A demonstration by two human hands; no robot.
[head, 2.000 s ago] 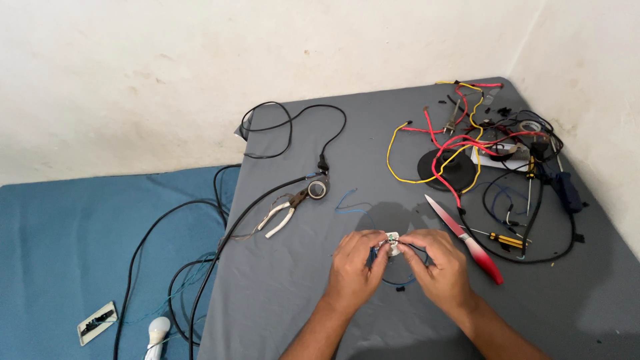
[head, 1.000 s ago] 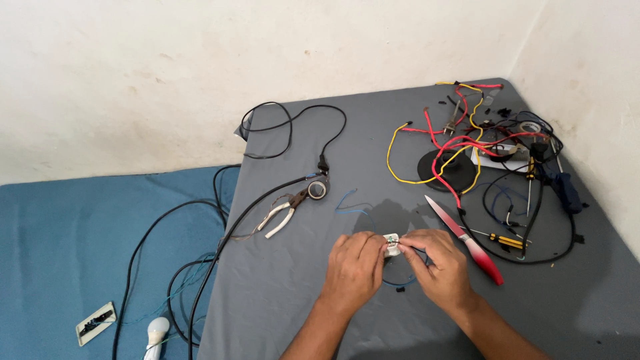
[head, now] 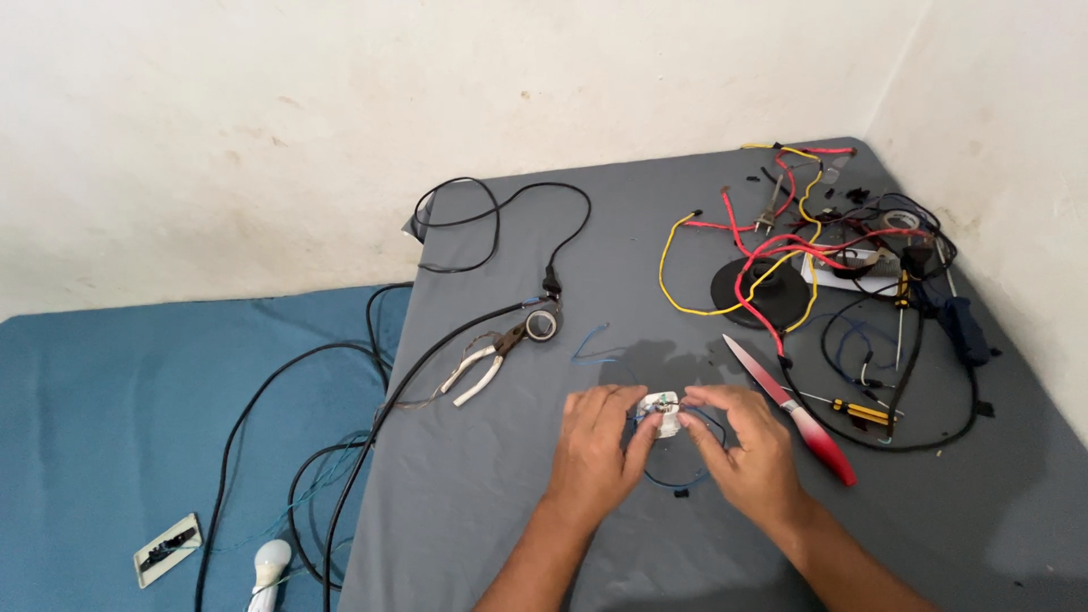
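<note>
Near the front middle of the grey-covered table, my left hand [head: 602, 438] grips the left side of a small white electrical fitting [head: 665, 424] between thumb and fingers. On its other side, my right hand [head: 741, 450] has thumb and forefinger at the fitting's right edge and at a thin wire end. The fitting's inner side, with small metal parts, faces up. A blue and black wire [head: 690, 484] loops out below it, beside a small black piece [head: 681, 493]. A red-handled knife [head: 799, 416] lies right of my right hand.
Pliers with white handles [head: 478, 371] and a tape roll [head: 541, 325] lie left. At right are a black round base [head: 759, 293], red and yellow wires [head: 663, 272], a yellow-handled screwdriver [head: 863, 413] and a blue-handled tool [head: 964, 330]. A light bulb [head: 273, 554] rests on the blue surface.
My left fingers have shifted off the fitting's top, so more of its inner side shows. My right thumb and forefinger have moved apart somewhat. The things lying around have not moved.
</note>
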